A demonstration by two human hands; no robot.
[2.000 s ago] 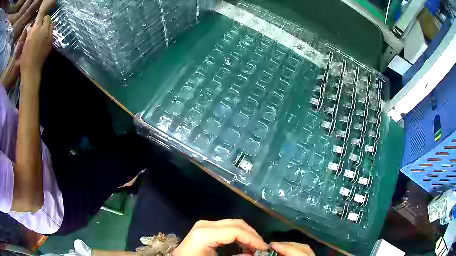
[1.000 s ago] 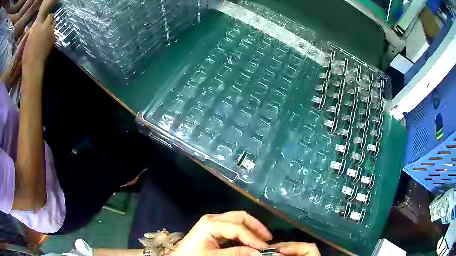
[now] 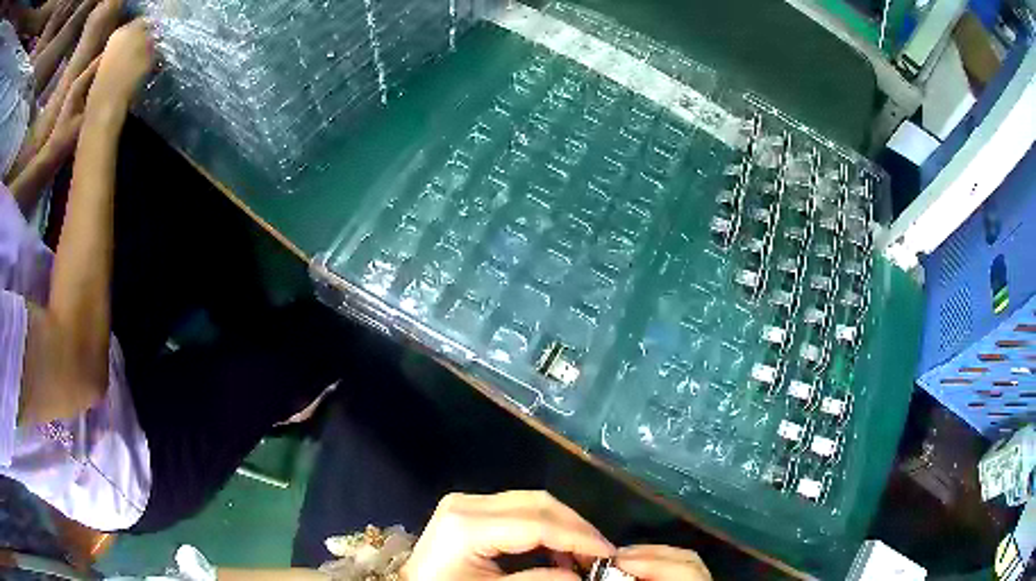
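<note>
My left hand and my right hand meet at the bottom edge, in front of the bench, both partly cut off. A small electronic module is held between their fingertips; its silver-white face shows. The left-hand blister tray lies on the green bench with one module in a pocket by its near edge. The right-hand blister tray holds several columns of modules along its right side.
Stacked clear blister trays stand at the far left. Another person's arm reaches toward them. A white strip runs across the far end. A white frame post, blue plastic basket and small white box are at the right.
My hands stay together at the bottom edge with small finger shifts, and the module's silver-white face now shows more. The other person's arm has moved slightly right.
</note>
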